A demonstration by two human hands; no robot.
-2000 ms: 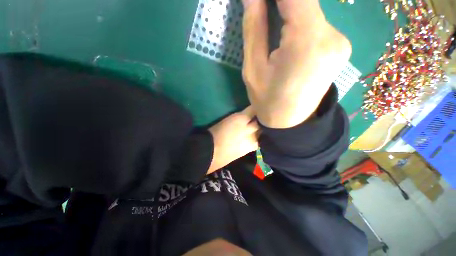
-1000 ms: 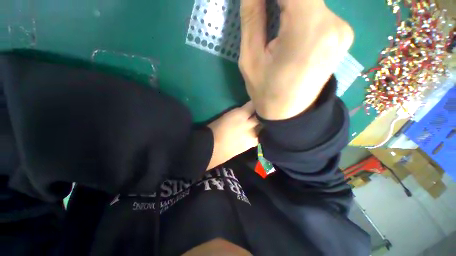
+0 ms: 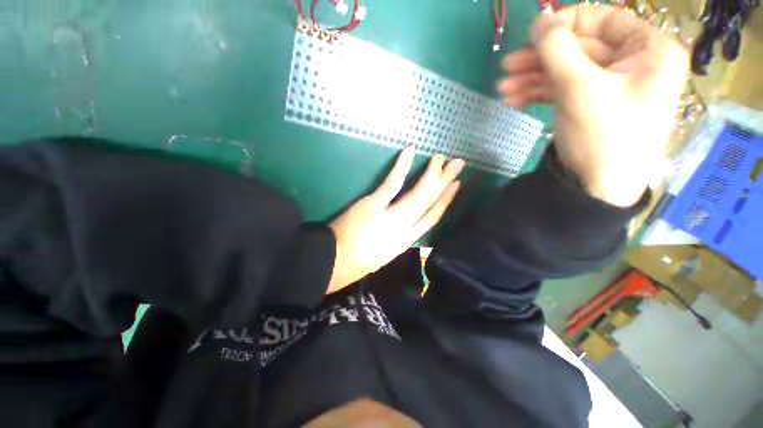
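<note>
The dotted white-silver strip (image 3: 376, 92) lies flat and slanted on the green mat, with glare on its middle. A few gold round pieces (image 3: 318, 33) with red wires sit in a row at its upper left corner. My left hand (image 3: 393, 221) rests palm down, fingers spread, its fingertips at the strip's lower edge. My right hand (image 3: 611, 92) is raised past the strip's right end, thumb and fingers bent and slightly blurred. Red wires show by its thumb; whether it holds one is unclear. It covers much of the wired pieces' pile.
A loose red wired piece (image 3: 499, 25) lies on the green mat (image 3: 209, 67) above the strip. Glossy black parts (image 3: 721, 29) are at the upper right. A blue plastic crate (image 3: 719, 201) stands at the right. A red object (image 3: 615, 301) and cardboard are on the floor below.
My right hand has moved right, off the strip, uncovering it and the gold pieces. My left hand's fingers, earlier behind the right wrist, now show spread. The view has shifted.
</note>
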